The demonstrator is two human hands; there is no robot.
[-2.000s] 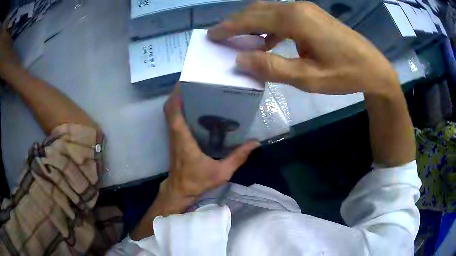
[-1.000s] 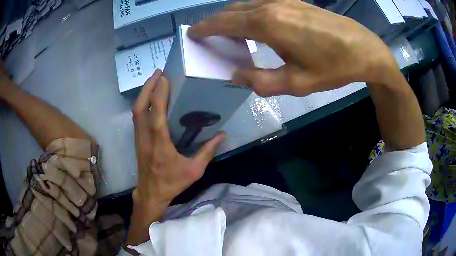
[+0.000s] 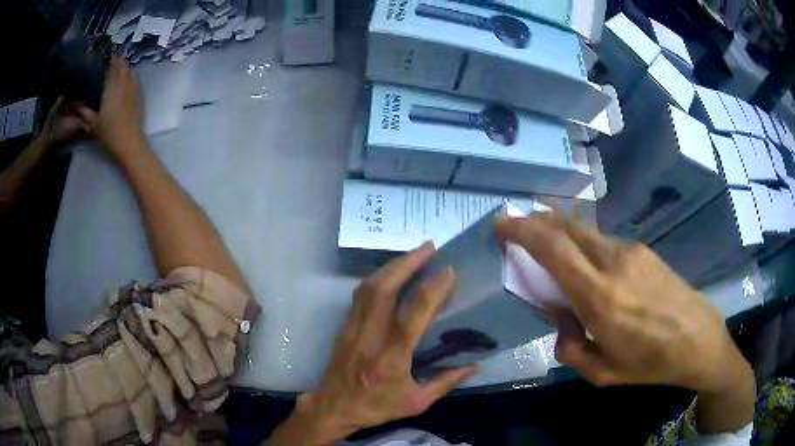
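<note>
A retail box point(image 3: 488, 292) with a dark fan picture is tilted in front of me, its white square end flap point(image 3: 530, 274) facing up and right. My left hand point(image 3: 388, 335) grips the box around its lower left part, fingers on the side and thumb on the picture face. My right hand point(image 3: 623, 300) is at the flap end, fingertips on the flap's far edge and thumb near its close edge. The right fingers cover part of the flap, and it looks shut.
Open boxes point(image 3: 475, 135) lie stacked beyond my hands, flaps out on the right. Closed boxes point(image 3: 693, 139) stand in rows at right. A lone box point(image 3: 308, 35) stands at the back. A neighbour's arm point(image 3: 179, 218) reaches in at left, near a heap of small white pieces point(image 3: 187, 28).
The view has tilted up and shows more of the table and boxes. The held box leans further right. Both hands still hold its body and flap end.
</note>
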